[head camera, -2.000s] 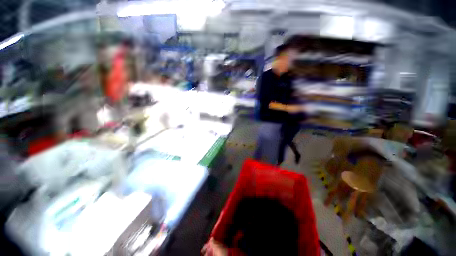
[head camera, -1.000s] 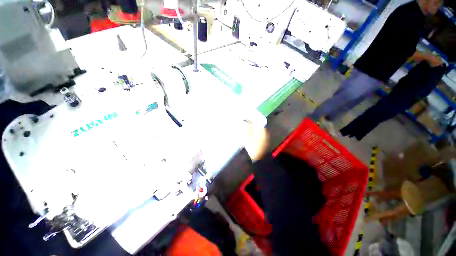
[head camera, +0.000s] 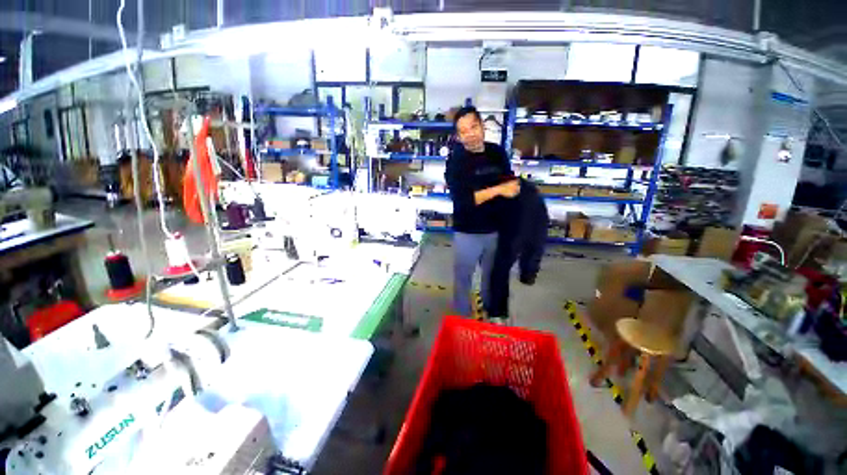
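A red plastic crate (head camera: 550, 390) with perforated sides stands low in front of me, right of the machine table. Black garments (head camera: 483, 431) lie heaped in it. The white ZUSUN sewing machine (head camera: 139, 436) is at the lower left, cut off by the picture's edge. Its needle area is out of view. Neither of my hands shows in the picture.
A person (head camera: 478, 204) stands beyond the crate, holding dark cloth (head camera: 525, 232). Thread cones (head camera: 119, 269) stand at the left. A wooden stool (head camera: 647, 336), a cluttered table (head camera: 692, 272) and plastic-wrapped piles are at the right. Blue shelving (head camera: 594, 162) lines the back.
The view has lifted from the machine to the room. The hand and dark sleeve seen over the crate a second ago are out of view. The standing person now faces me, holding the dark cloth higher.
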